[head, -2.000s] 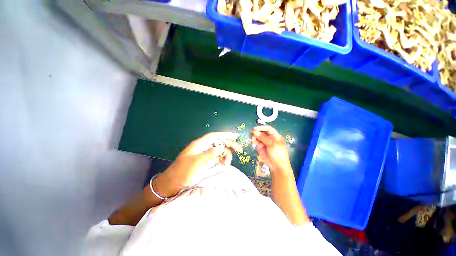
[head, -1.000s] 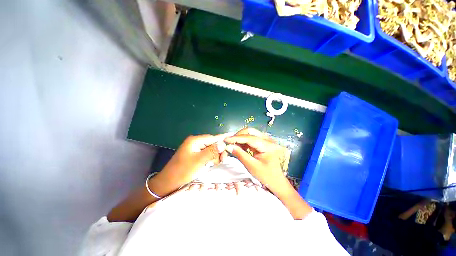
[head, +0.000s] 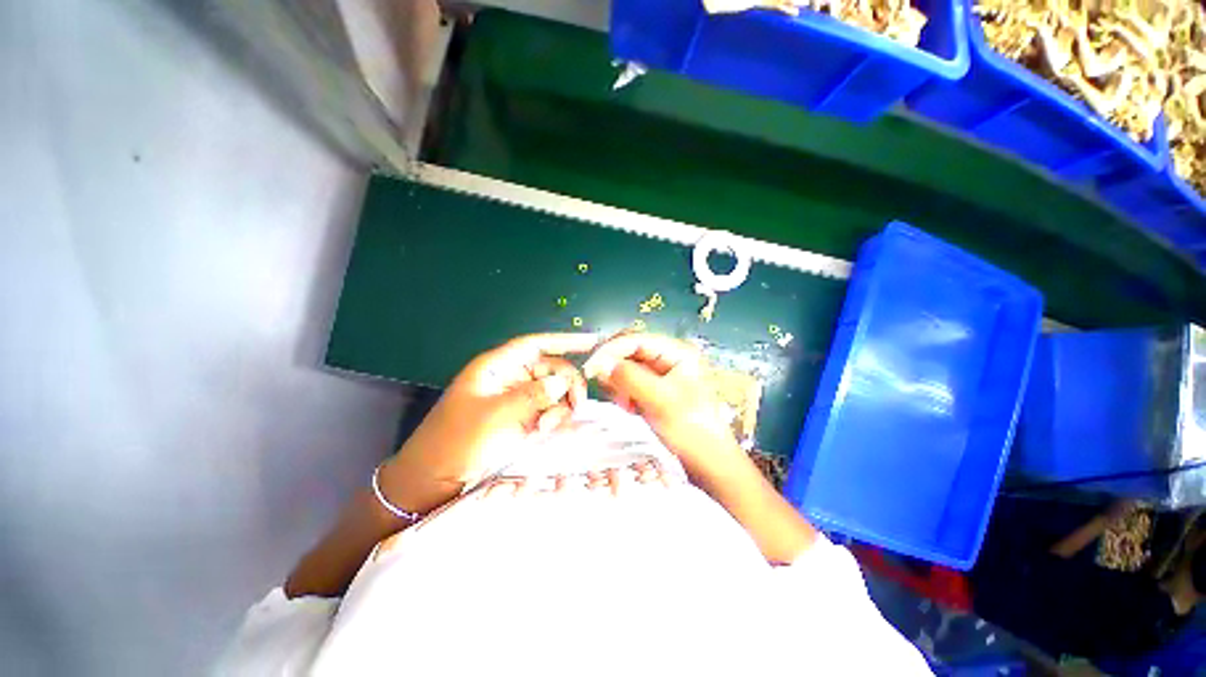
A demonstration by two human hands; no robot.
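Note:
My left hand (head: 507, 399) and my right hand (head: 664, 384) meet at the fingertips over the front edge of the green bench. Both are bare, with thumbs and fingers pinched together on a small part that is mostly hidden; its shape cannot be told. Several tiny yellow rings (head: 651, 304) lie loose on the bench (head: 450, 278) just beyond my fingers. A brown square block (head: 735, 397) with a whitish area sits at the bench edge, partly behind my right hand.
A white ring (head: 721, 262) lies at the bench's back rail. A large blue tray (head: 922, 397) stands at the right. Blue bins (head: 794, 56) of beige parts (head: 1078, 53) hang over the green conveyor (head: 556, 119). Another person's arm (head: 1091, 532) shows at lower right.
My hands were apart over the rings, then came together nearer my body and stay joined. Fewer yellow rings show beside them. The view has shifted slightly.

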